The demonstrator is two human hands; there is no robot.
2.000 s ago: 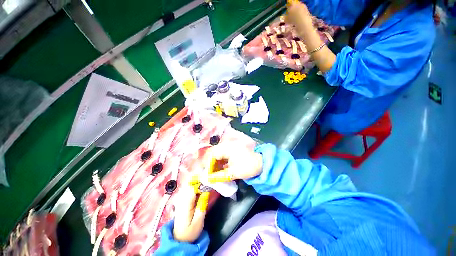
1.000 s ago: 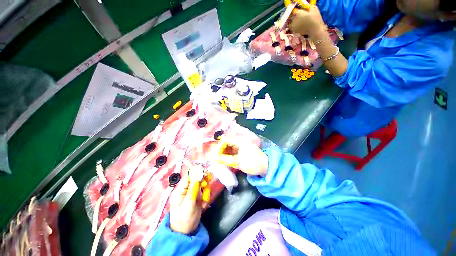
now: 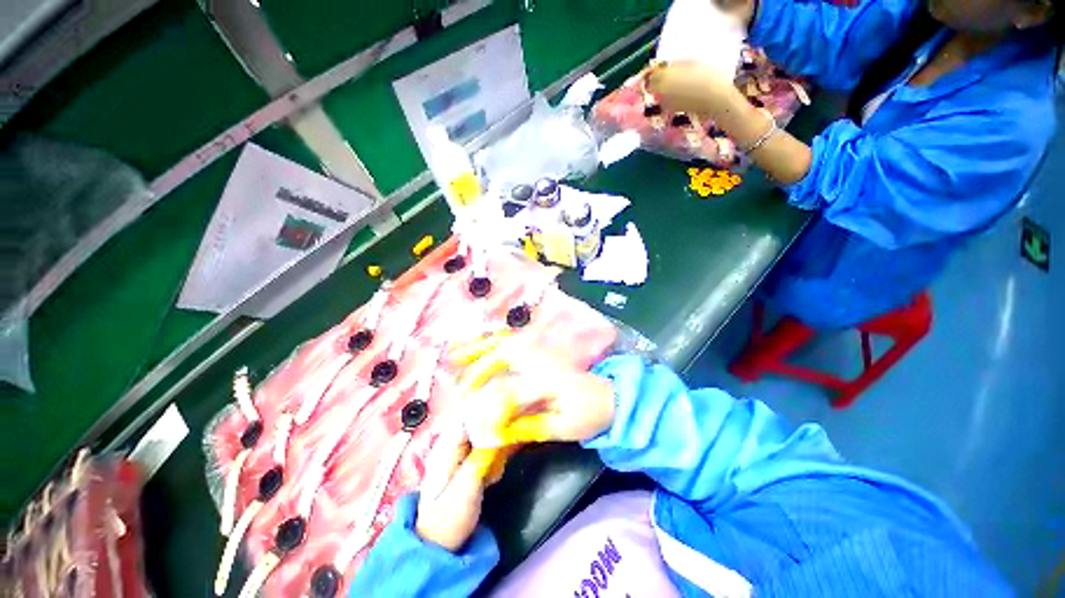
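My right hand [image 3: 543,403] and my left hand [image 3: 453,485], with yellow finger cots, meet over the front right edge of a pink-red foam tray [image 3: 350,438]. Their fingers are bent together and touching. What they hold is hidden behind the fingers and blurred by glare. Rows of watches with round black cases, such as this watch [image 3: 415,412], lie on the tray with pale straps stretched out. Clear wrinkled film surrounds the tray.
Behind the tray stand small jars [image 3: 578,216], a squeeze bottle [image 3: 463,185] and a crumpled clear bag [image 3: 531,146]. Loose finger cots [image 3: 714,181] lie further right, near another person [image 3: 934,175]. Another loaded tray [image 3: 82,532] is at lower left.
My hands, apart a second ago with a white cloth hanging at the right one, have come together. The cloth no longer shows. The other person now holds up a white sheet-like thing.
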